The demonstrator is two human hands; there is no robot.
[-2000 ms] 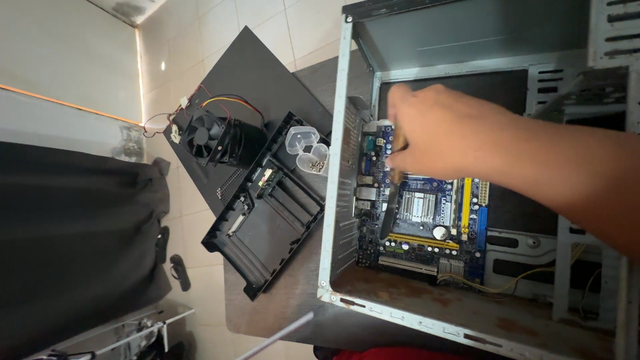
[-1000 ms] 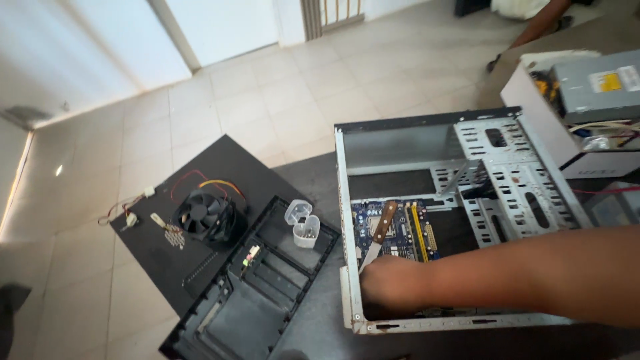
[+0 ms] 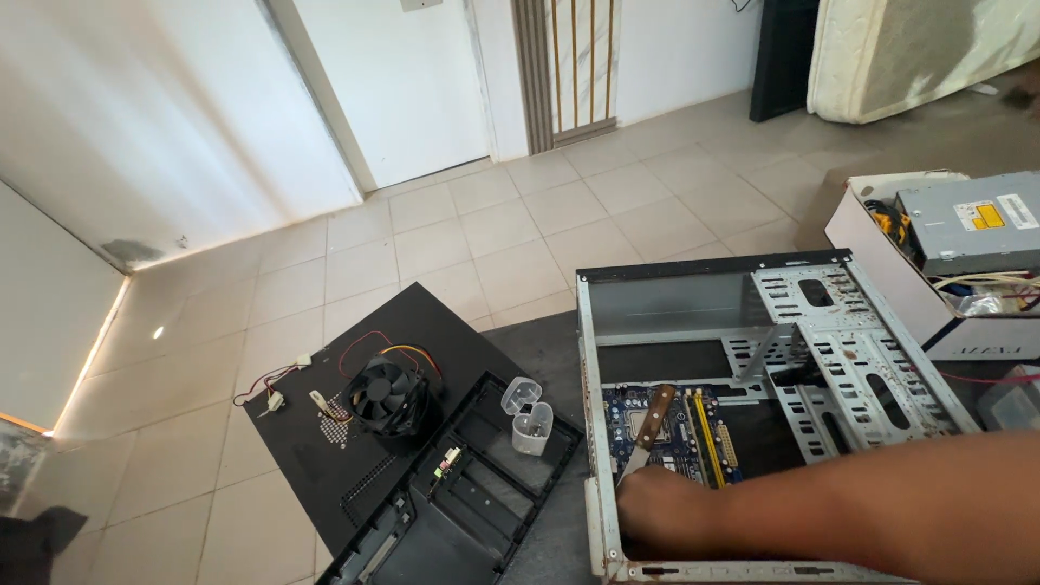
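Observation:
My right hand (image 3: 666,508) reaches from the right into the lower left corner of an open metal computer case (image 3: 597,504). Its fingers are blurred and partly hidden behind the case wall, so I cannot tell what they hold. A knife (image 3: 656,416) with a riveted wooden handle lies slanted over the motherboard (image 3: 670,398); its handle points up and its blade runs down to the hand. Whether the fingers touch the blade is unclear. Beside the yellow memory slots (image 3: 708,439) the board shows, while its lower part is hidden by the hand. My left hand is out of view.
Left of the case are a black side panel (image 3: 439,325) with a cooling fan (image 3: 386,398), a black plastic front frame (image 3: 479,496) and an open clear container (image 3: 532,431) holding small parts. A white box (image 3: 877,244) with an optical drive (image 3: 971,223) and cables stands at right.
My right hand has moved from the upper part of the board to the case's lower left corner. The knife's handle, earlier at the fingers, is now clear of them. The view has shifted greatly.

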